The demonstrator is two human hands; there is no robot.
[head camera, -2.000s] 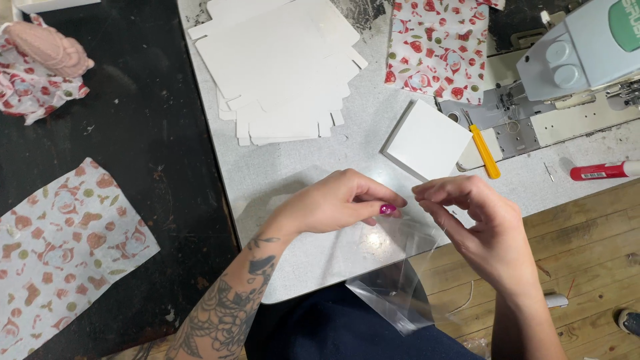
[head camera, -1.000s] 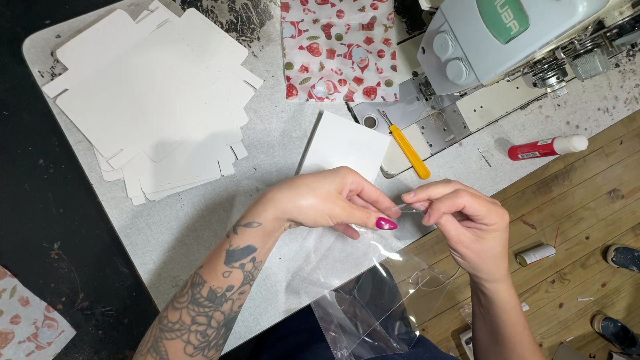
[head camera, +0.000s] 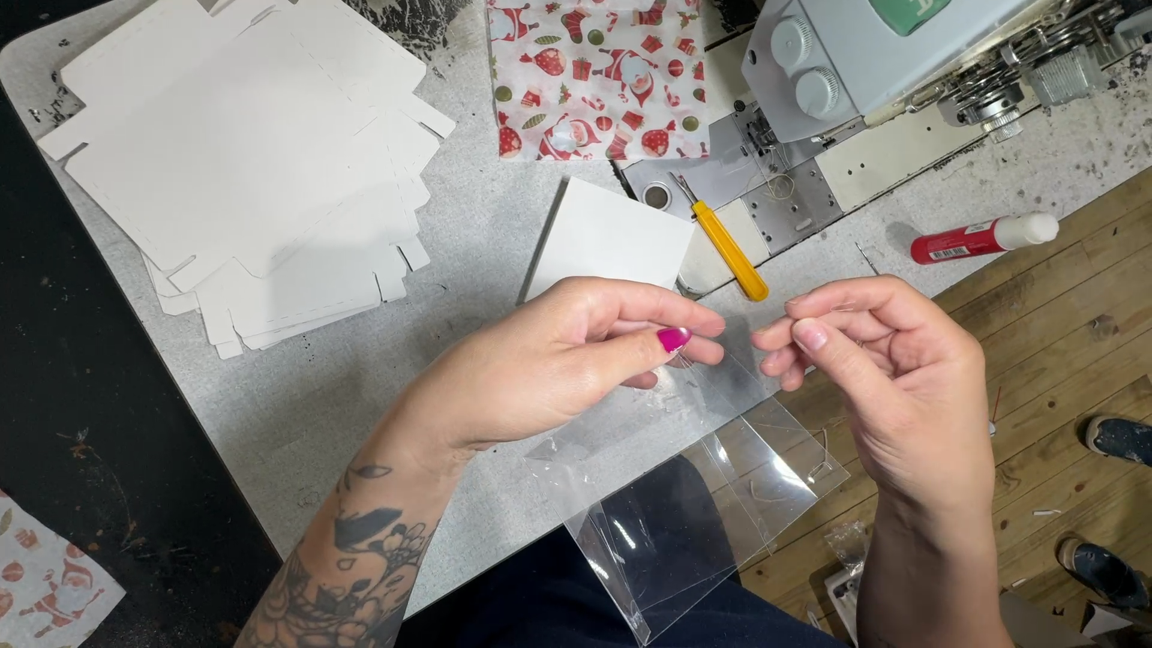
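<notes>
My left hand [head camera: 585, 351] pinches the gathered top of a clear plastic bag [head camera: 684, 522], which hangs over the table's front edge. My right hand [head camera: 864, 360] is just to the right, thumb against fingertips, with a fine thread between them; a pale thread [head camera: 823, 454] also shows by the bag's right side. Behind my left hand lies a flat white box [head camera: 621, 236]. A seam ripper with a yellow handle [head camera: 731, 252] rests on the sewing machine's bed, its metal tip pointing away from me.
Flat white cardboard box blanks [head camera: 243, 153] are stacked at the left. Christmas-print fabric [head camera: 598, 81] lies at the back, beside a sewing machine [head camera: 864, 54]. A red glue stick [head camera: 967, 241] sits near the right table edge. More printed fabric [head camera: 54, 576] is at lower left; shoes [head camera: 1102, 571] show on the floor.
My hands were together at the fingertips one second ago and are now slightly apart. The view has shifted to the right since the earliest frame.
</notes>
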